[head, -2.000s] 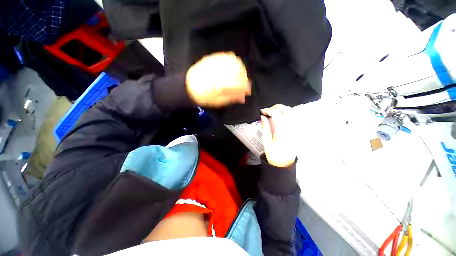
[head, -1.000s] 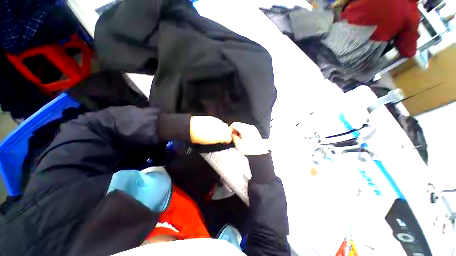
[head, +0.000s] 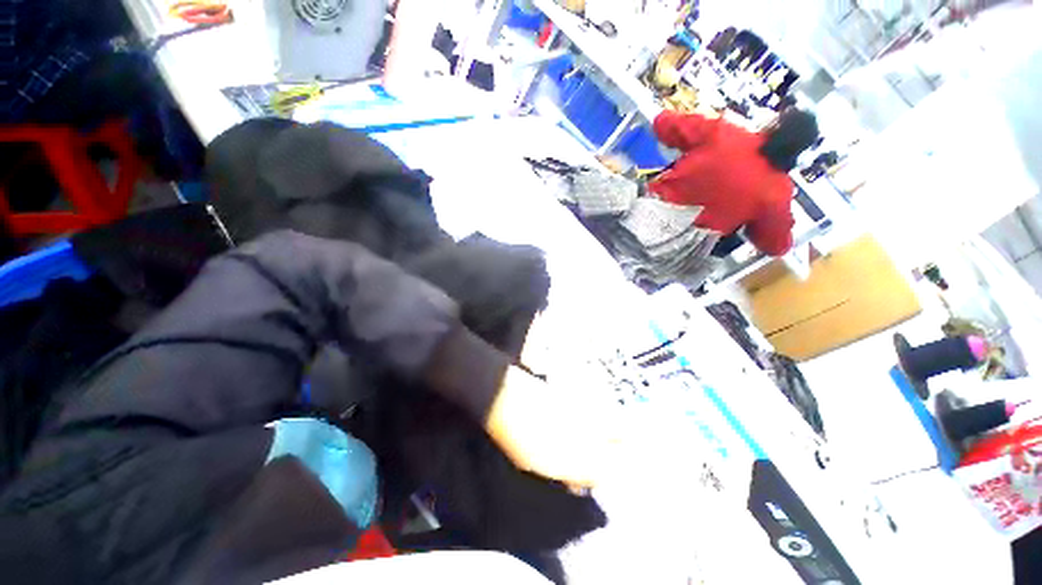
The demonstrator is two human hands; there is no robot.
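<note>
The black garment (head: 377, 194) lies bunched on the white table at the left. More black cloth (head: 480, 480) hangs under my left forearm and ends in a dark tip below my hand. My left hand (head: 548, 434) reaches across the table's near side, palm down, beside the cloth tip. It is overexposed and blurred, so its grip cannot be told. My right hand does not show. The sewing machine (head: 708, 423), white with a blue stripe and a dark control panel (head: 788, 543), lies to the right of my left hand.
A person in red (head: 731, 183) is at another station beyond the table, beside grey cloth (head: 651, 217). A red stool (head: 57, 183) and a blue crate edge (head: 40, 272) are at the left. Orange-handled scissors (head: 200, 11) lie at the far left. Dark thread cones (head: 943, 357) stand right.
The view has swung up and right, showing more of the workshop. My left hand has moved away from the bunched garment toward the machine. My right hand has gone out of sight.
</note>
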